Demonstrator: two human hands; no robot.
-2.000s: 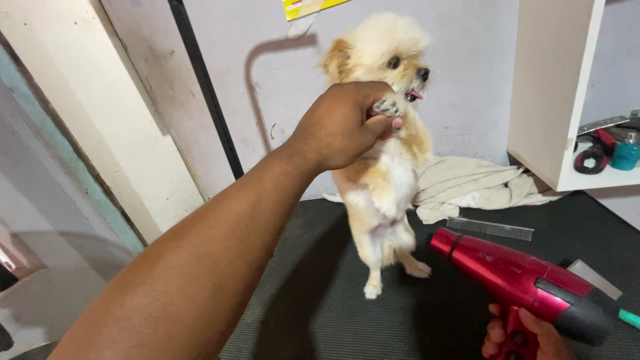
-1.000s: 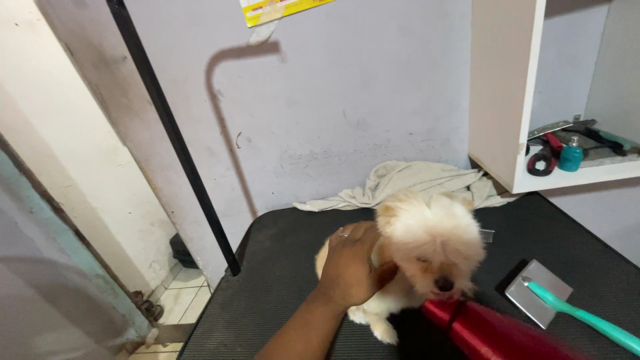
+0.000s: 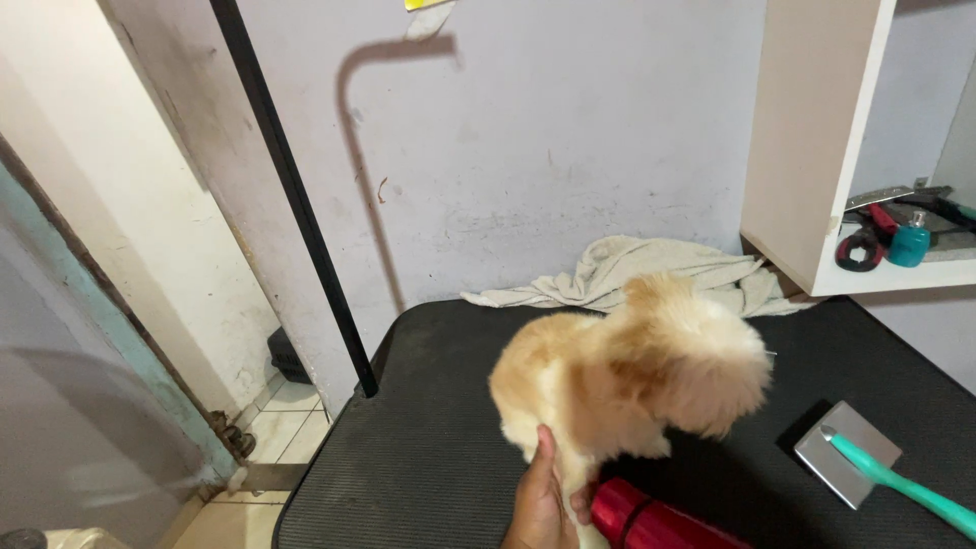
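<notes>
A small cream and tan dog stands on the black ribbed mat of a grooming table, its head blurred and turned to the right. My left hand, at the bottom centre, is closed around one of the dog's light-furred legs. Just right of those fingers is the nozzle of a red hair dryer, pointing at the leg; the rest of the dryer runs out of the bottom of the view. My right hand is out of sight.
A slicker brush with a turquoise handle lies on the mat at right. Behind the dog, a crumpled pale towel lies against the wall. A black post rises at the table's left edge. The white shelf at right holds a turquoise bottle and tools.
Two seconds ago the dog was upright with a front paw in my left hand; then that hand was at its neck. Now the hand is lower, on a leg, and the dog's head has turned.
</notes>
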